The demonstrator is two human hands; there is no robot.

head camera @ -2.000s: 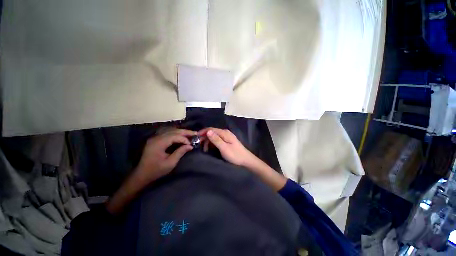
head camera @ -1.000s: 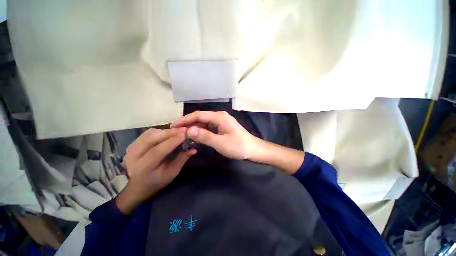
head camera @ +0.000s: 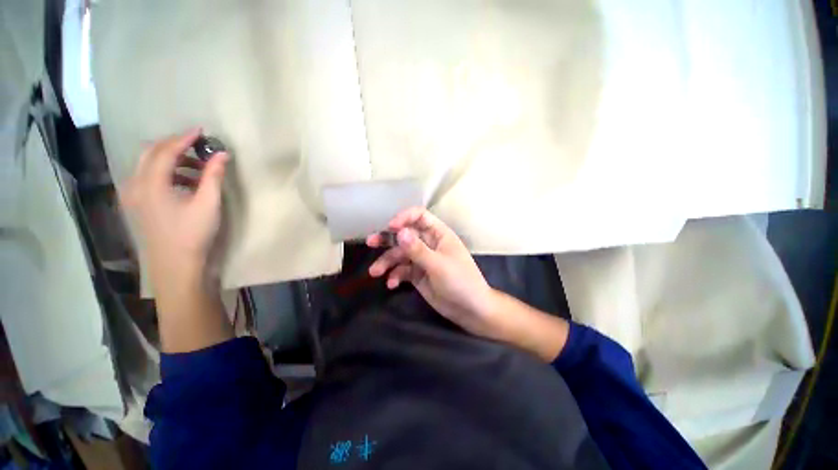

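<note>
A large beige cover panel (head camera: 515, 119) fills the upper view, with a seam running down to a flat grey patch (head camera: 372, 209) at its near edge. My left hand (head camera: 179, 197) is over the panel's left part, slightly blurred, and holds a small round dark metal piece (head camera: 209, 147), like a bobbin or bobbin case, between thumb and fingertips. My right hand (head camera: 436, 266) is at the panel's near edge beside the grey patch. It pinches another small dark metal piece (head camera: 389, 239) between thumb and fingers; its exact shape cannot be told.
Beige material (head camera: 707, 303) with a grey patch hangs at the right. More pale pieces (head camera: 55, 275) hang at the left. A dark apron (head camera: 441, 395) covers my lap below the panel edge. A yellow floor line (head camera: 818, 367) shows at the far right.
My hands were together over my lap, working on a small metal piece. My left hand has moved up and left with a round piece; my right hand stays near the panel edge.
</note>
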